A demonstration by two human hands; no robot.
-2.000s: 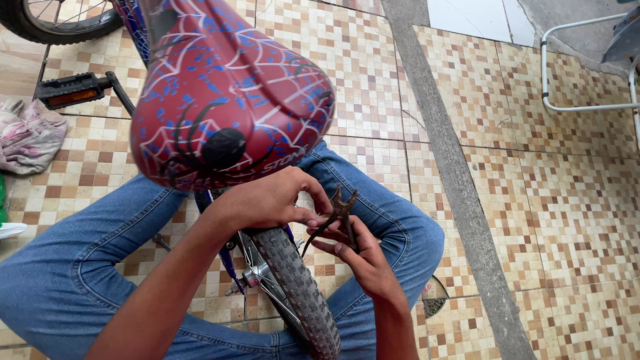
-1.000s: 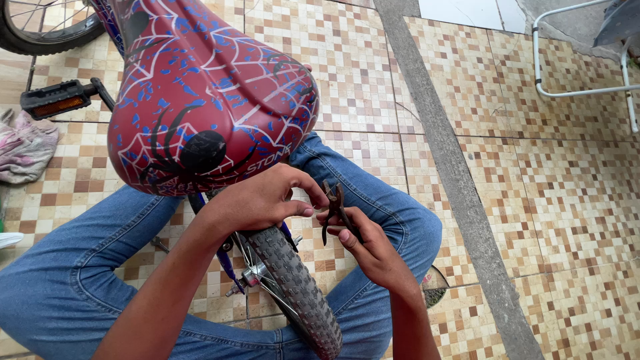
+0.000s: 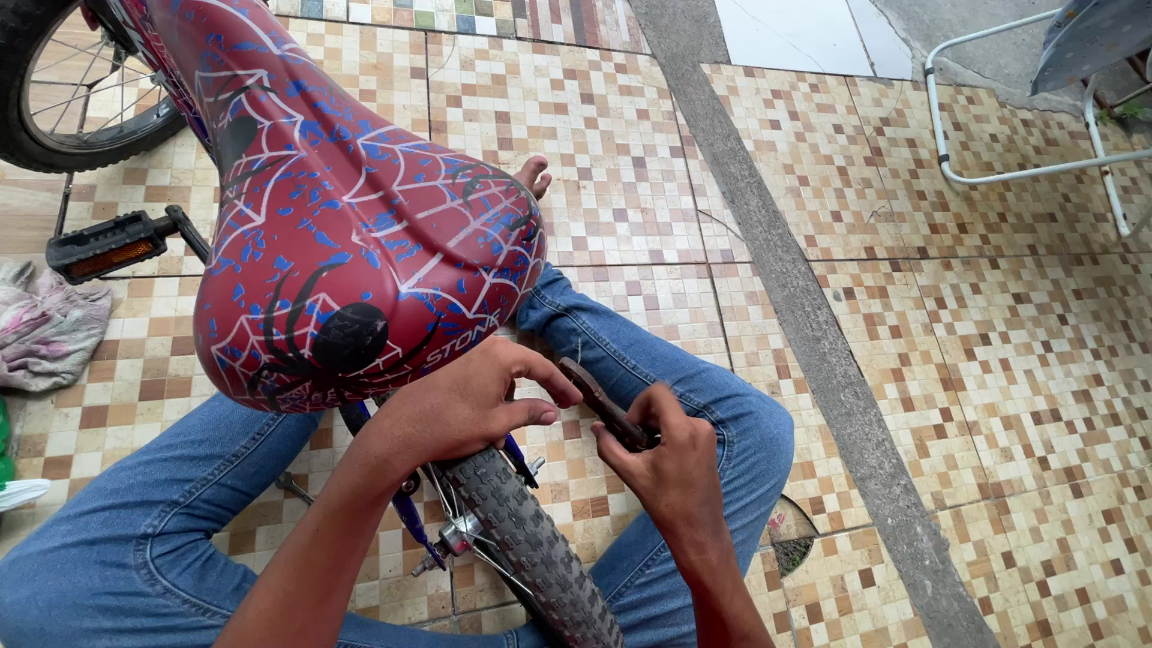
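My right hand (image 3: 661, 441) is closed round the handles of dark, worn pliers (image 3: 598, 398), whose head points up and left. My left hand (image 3: 477, 396) rests over the top of the knobby rear tyre (image 3: 531, 540), just behind the red bicycle saddle (image 3: 360, 216) with its spider-web pattern. Its thumb and forefinger reach toward the pliers' head with a gap between them. A thin wire-like strand (image 3: 579, 346) shows by the head; what holds it cannot be told. Below my left hand is the wheel's axle hub (image 3: 457, 535).
A black pedal (image 3: 108, 247) and the other wheel (image 3: 54, 108) lie upper left, above a stained cloth (image 3: 49, 328). My jeans-clad legs flank the rear wheel. A white metal chair frame (image 3: 940, 117) stands upper right. A small drain hole (image 3: 792, 553) sits in the tiled floor.
The pliers, earlier upright with handles spread between both hands, now slant with their handles together in my right hand. My left fingers have come apart slightly.
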